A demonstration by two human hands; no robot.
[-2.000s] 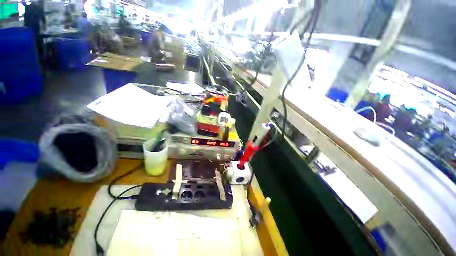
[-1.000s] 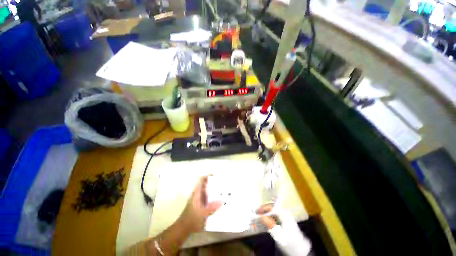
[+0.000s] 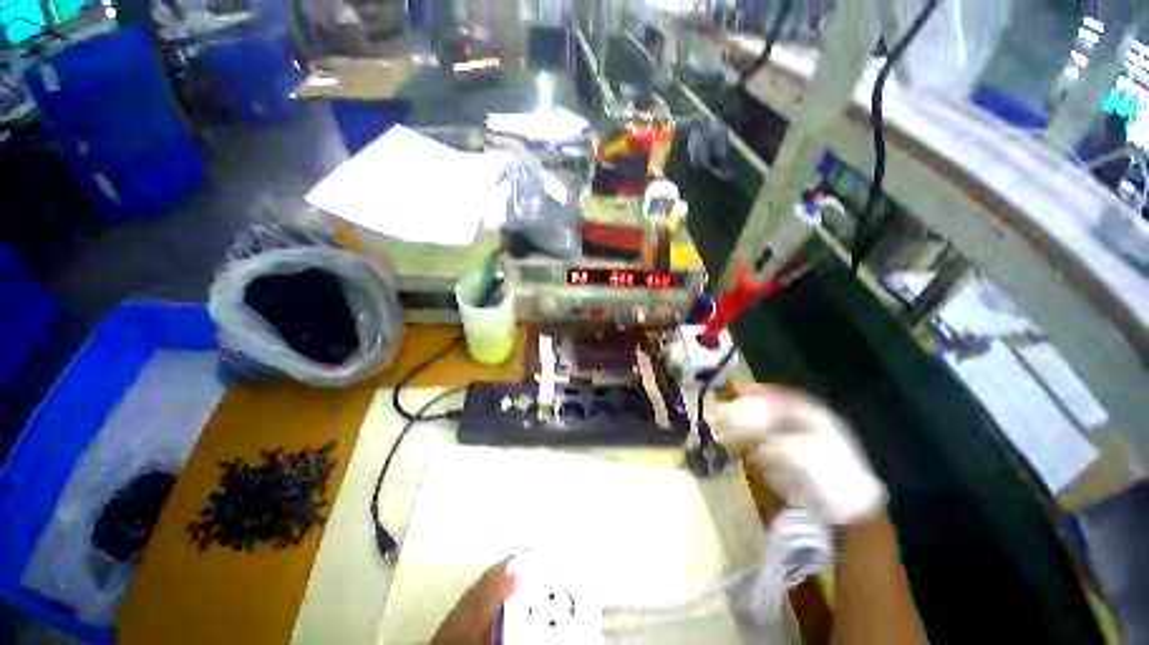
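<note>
My bare left hand (image 3: 473,610), cut off by the bottom edge, holds a white power strip (image 3: 551,612) with dark socket holes. My right hand (image 3: 806,456), in a white glove, is blurred at the mat's right edge, beside a black plug (image 3: 706,456); whether its fingers hold anything cannot be told. A white coiled cord (image 3: 796,549) lies below the right hand, and a white cord runs from it to the strip. The black socket fixture (image 3: 573,418) stands behind the mat (image 3: 504,504), with two pale upright clamps.
A pen cup (image 3: 488,325) and a meter with red digits (image 3: 617,280) stand behind. A red-handled stick (image 3: 740,305) rises from a white cube at right. Black parts (image 3: 265,499), an open bag (image 3: 302,315) and a blue bin (image 3: 76,384) are at left. A green conveyor (image 3: 970,504) runs at right.
The power strip and my left hand have moved down to the bottom edge. My gloved right hand has moved up and right. The coiled cord has moved right and down.
</note>
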